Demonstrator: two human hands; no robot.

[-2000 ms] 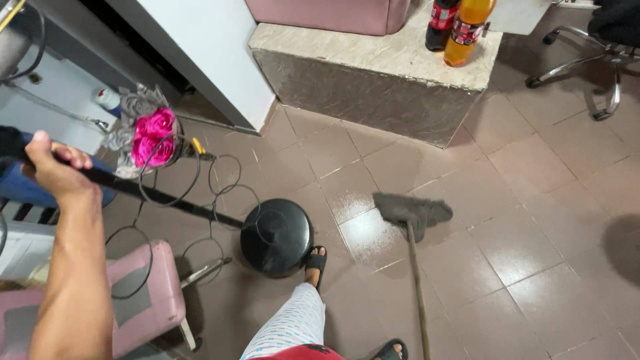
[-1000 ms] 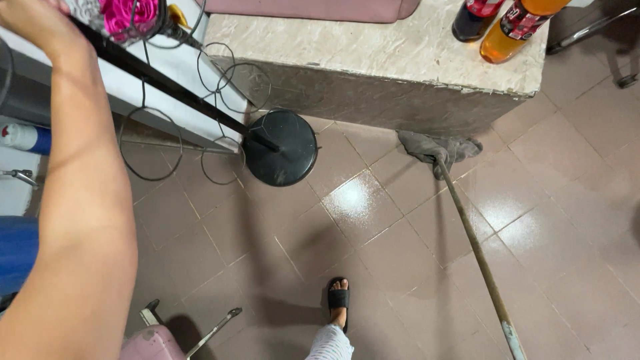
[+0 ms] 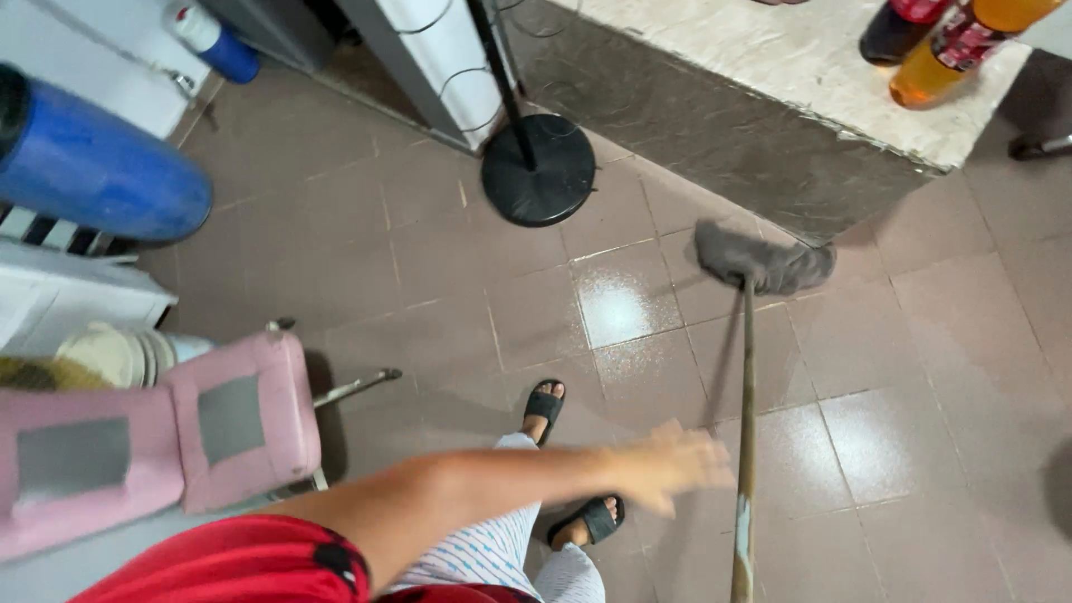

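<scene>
My left hand, blurred, is stretched across in front of me with its fingers apart, just left of the wooden handle of a mop; a small gap shows between them. A grey cloth mop head lies on the tiles against the corner of the stone-clad ledge. The black stand with a round base and wire rings stands beside that ledge, with no hand on its visible part. My right hand is out of the frame, and the handle's upper end is cut off at the bottom edge.
Soft drink bottles stand on the stone ledge. At left are a blue plastic barrel, a blue and white bottle, a pink padded chair and white buckets. A chair leg shows at right.
My left hand has let go of the black stand's pole and swung right, towards the mop handle. The stand is now upright against the ledge and door frame. The view has shifted.
</scene>
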